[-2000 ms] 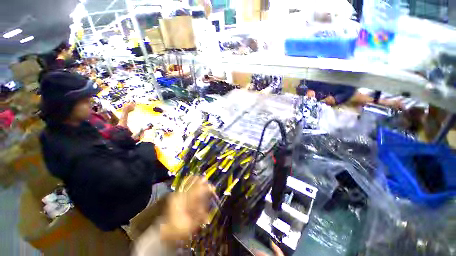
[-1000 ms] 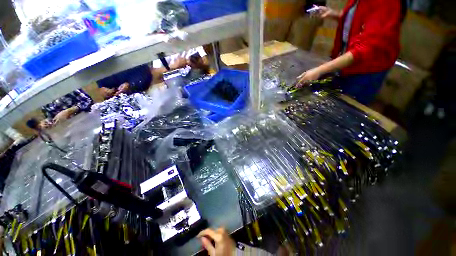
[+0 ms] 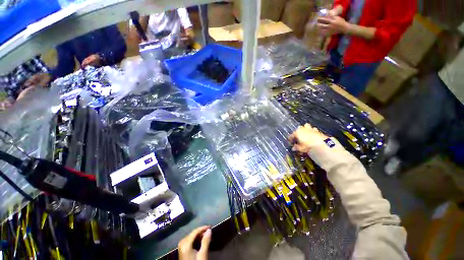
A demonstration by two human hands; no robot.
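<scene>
My right hand (image 3: 306, 139), in a beige sleeve, is at the right edge of a clear plastic tray (image 3: 244, 152), its fingertips among thin black cable tails (image 3: 285, 190) with yellow sleeves. Whether it grips one is unclear. My left hand (image 3: 194, 245) is cut off by the bottom edge, thumb and finger raised near each other at the bench edge; no held thing can be made out. The black electric screwdriver (image 3: 71, 185) lies across the left, its tip by the white screw feeder (image 3: 133, 170).
A blue bin (image 3: 178, 71) with small black parts stands at the far side. Crumpled plastic film (image 3: 147, 122) lies behind the feeder. More cables hang off the bench at left. A white post (image 3: 249, 45) rises behind the tray. A person in red (image 3: 379, 33) stands at the far right.
The view has swung right, away from the worker in black. My right hand has come into view at the clear tray. My left hand is now low at the bench edge.
</scene>
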